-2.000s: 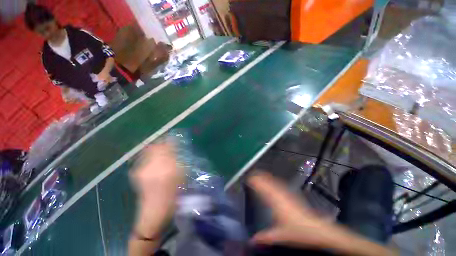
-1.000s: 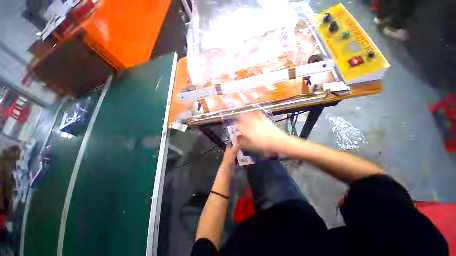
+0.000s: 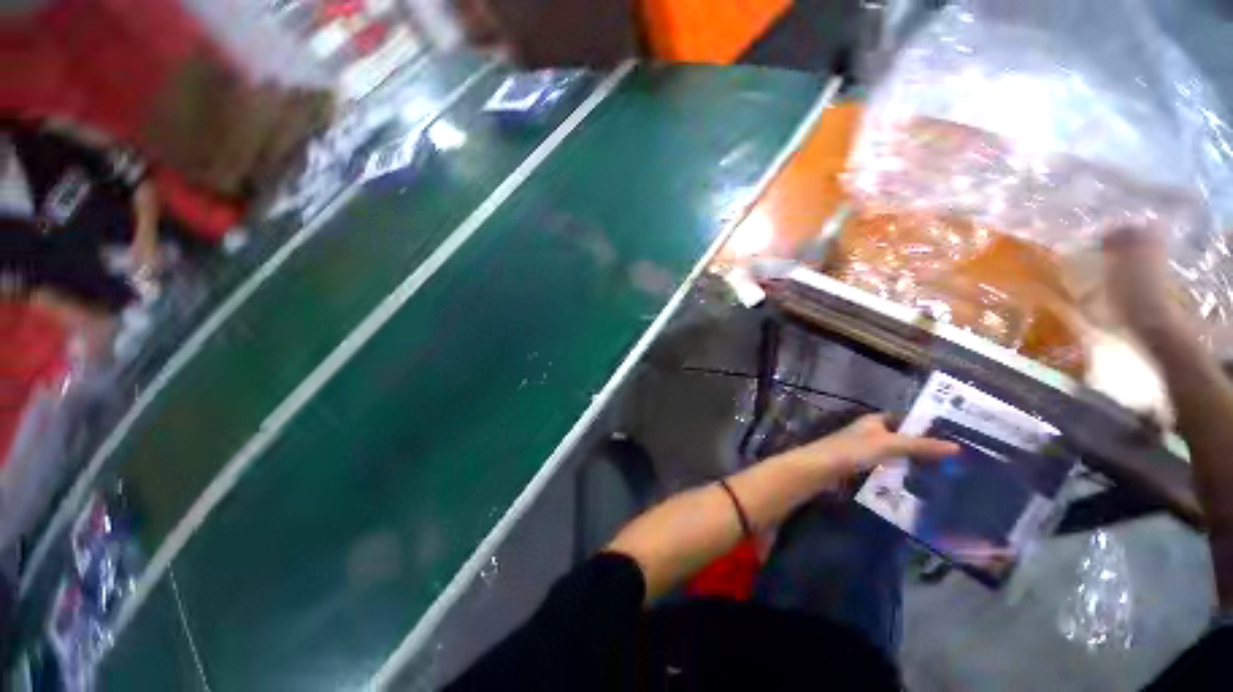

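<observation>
My left hand (image 3: 886,449) holds a flat dark blue product with a white printed edge (image 3: 980,480) over my lap, thumb on its top face. The product lies against the front edge of the bench. My right hand (image 3: 1143,277) is blurred and reaches over the bench at the right, at the clear film pile (image 3: 1001,162). Whether it grips film cannot be told. The film is crinkled and shiny on the orange-brown bench top (image 3: 798,196).
A green conveyor belt (image 3: 446,365) with white lines runs along my left. Wrapped dark products (image 3: 527,92) lie on its far part, others at its lower left (image 3: 88,581). A person (image 3: 81,223) is across the belt. Film scrap (image 3: 1102,588) lies on the floor.
The view has swung back left toward the belt. My right hand has left the product and moved right to the film. My left hand still holds the product, now lying flatter.
</observation>
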